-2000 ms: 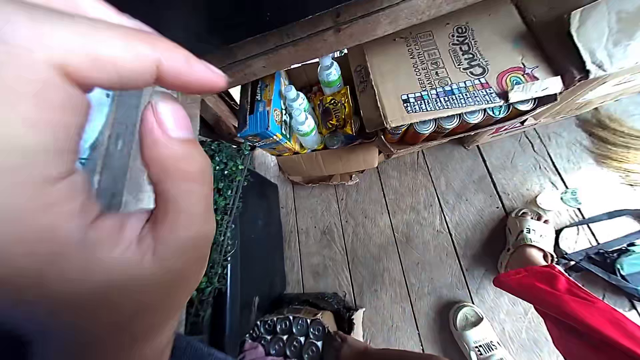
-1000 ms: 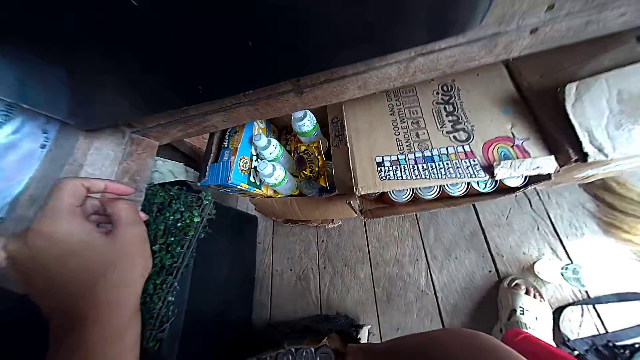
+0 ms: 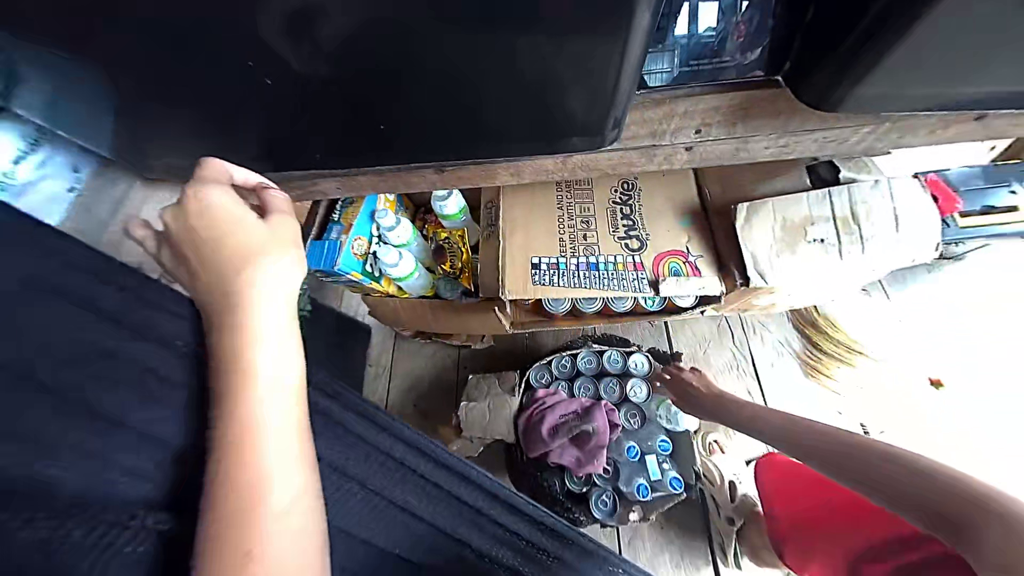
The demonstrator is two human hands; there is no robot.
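Observation:
My left hand (image 3: 232, 232) is at the left, its back toward me and its fingers bent, beside the lower edge of a black panel (image 3: 360, 88). Whether anything is between the fingertips is hidden. My right hand is not in view. To the right of my hand, a cardboard box (image 3: 436, 316) holds plastic bottles (image 3: 404, 236) with green-and-white labels, a blue carton (image 3: 352, 236) and a yellow packet (image 3: 452, 252). Lower down, a dark-rimmed container holds cans (image 3: 588, 364), blue-capped bottles (image 3: 652, 468) and a purple cloth (image 3: 568, 428).
Another person's hand (image 3: 688, 392) reaches in from the right beside a clear bottle (image 3: 674, 416). That person wears red clothing and sandals. A Chuckie cardboard box (image 3: 608, 232) covers more cans under a wooden beam (image 3: 720, 124). Wooden planks (image 3: 424, 376) form the floor; straw-like bristles (image 3: 824, 344) lie at the right.
My left hand, large and close two seconds ago, is now farther from the camera, near the black panel. The other person's hand has come into view at the cans. The view has shifted.

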